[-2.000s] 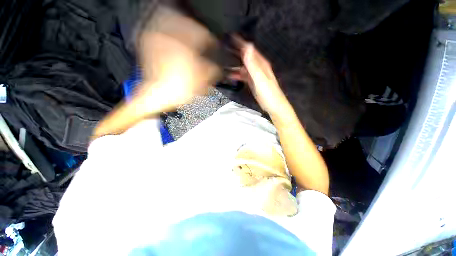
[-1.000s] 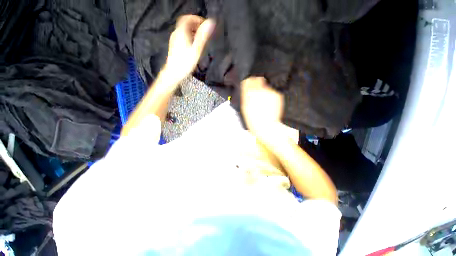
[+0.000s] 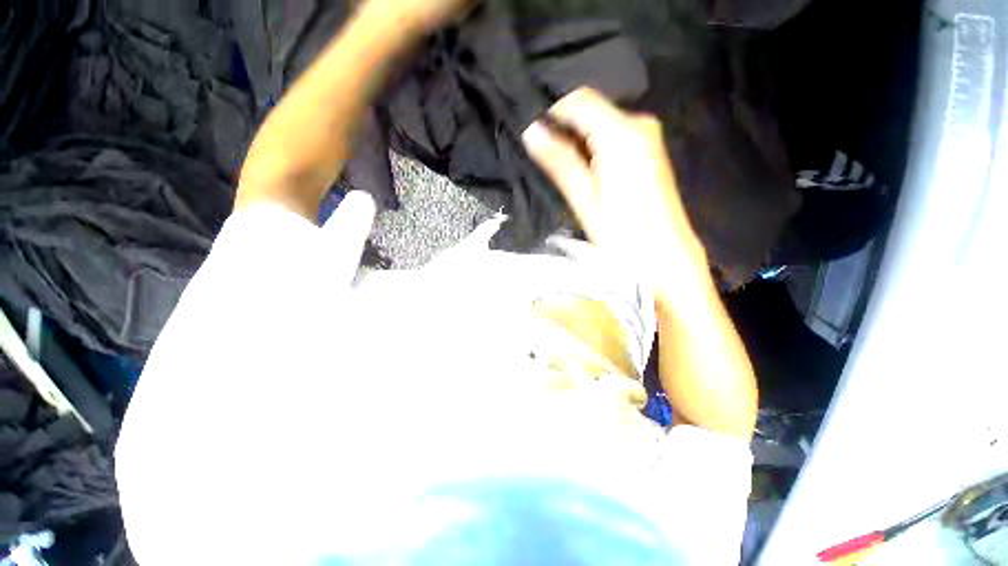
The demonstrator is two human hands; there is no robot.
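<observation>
Dark garment cloth (image 3: 464, 111) lies crumpled at the top centre, in front of my lap. My left hand (image 3: 418, 9) is at the top edge over this cloth, mostly cut off, so its grip does not show. My right hand (image 3: 606, 149) is on the cloth right of centre, fingers bent and slightly blurred. Dark cloth shows between thumb and forefinger, but whether they pinch it is unclear.
More dark cloth (image 3: 100, 210) is heaped at the left. A white table (image 3: 928, 332) runs down the right side. A red and yellow handled tool (image 3: 857, 546) lies at its lower end. A speckled grey surface (image 3: 420, 216) shows between lap and cloth.
My left hand has moved up to the top edge. My right hand has risen slightly. The cloth between them has shifted and folded differently, covering part of the speckled surface.
</observation>
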